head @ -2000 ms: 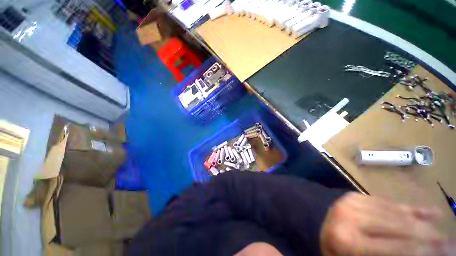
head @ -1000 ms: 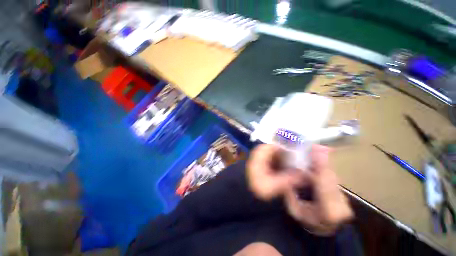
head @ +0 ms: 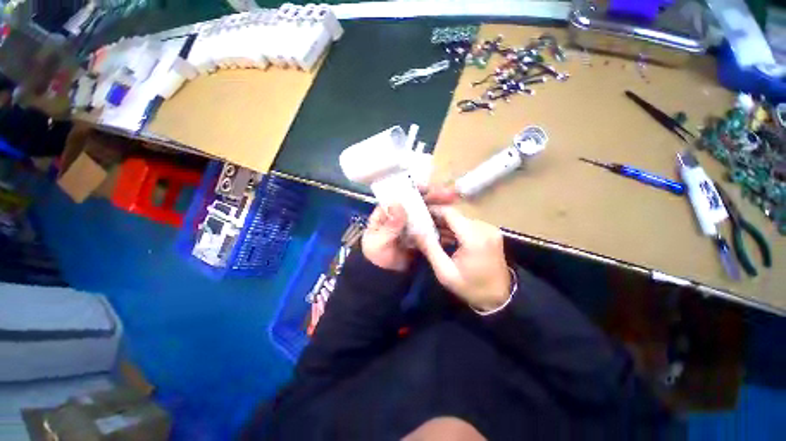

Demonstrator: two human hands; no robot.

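My left hand [head: 389, 239] and my right hand [head: 472, 257] both hold a white handheld fan unit [head: 401, 191] by its straight handle, just off the bench's front edge. Its round head points up and to the left. The fingers cover the lower handle. A handle housing shell [head: 500, 168] with an empty ring head lies on the brown board, right of the held unit. A white plastic fixture [head: 420, 162] shows partly behind the unit at the bench edge.
Blue screwdriver [head: 642, 177], black tweezers [head: 658, 115], white bottle [head: 704, 196] and green pliers [head: 752, 239] lie right. Motors with leads [head: 517, 73] and white wires [head: 420, 73] lie behind. White units [head: 263, 39] stand far left. Blue crates [head: 289, 284] sit below the bench.
The view has swung to the right. My hands, blurred together in front of the bench a second ago, now show clearly with the white unit between them.
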